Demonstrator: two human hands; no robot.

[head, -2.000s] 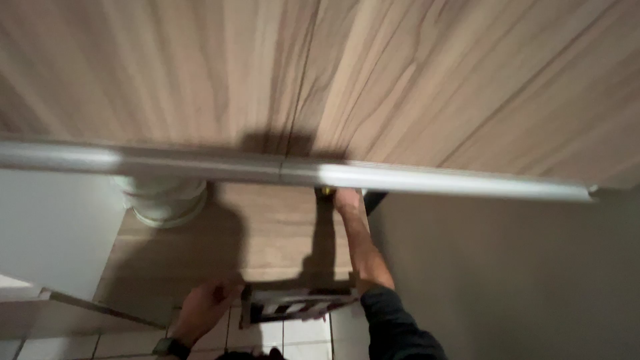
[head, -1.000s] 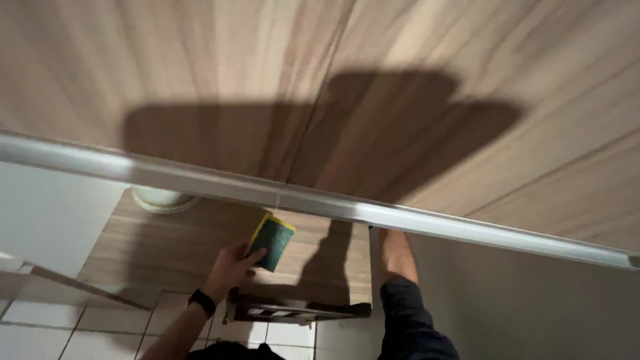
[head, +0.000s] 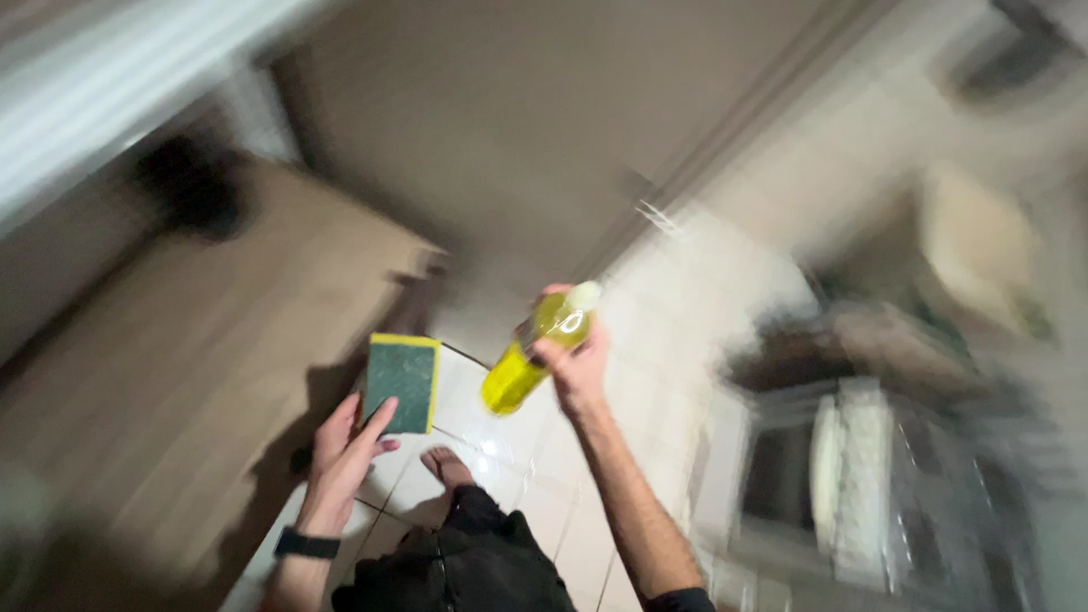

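A green and yellow scouring sponge is gripped at its lower left corner by my left hand, which has a dark band on the wrist. To the right of it, my right hand is closed around a clear plastic bottle of yellow liquid. The bottle is tilted, its pale cap at the upper right. A gap separates sponge and bottle. Part of the bottle's middle is hidden by my fingers.
A wood-grain surface spans the left, with a blurred dark object at its back. Below lies a white tiled floor with my bare foot. Blurred furniture and what may be a dish rack are at the right.
My right hand, partly hidden before at the cabinet's edge, now shows with the yellow bottle in it. My left hand still holds the sponge. The view has swung strongly to the right.
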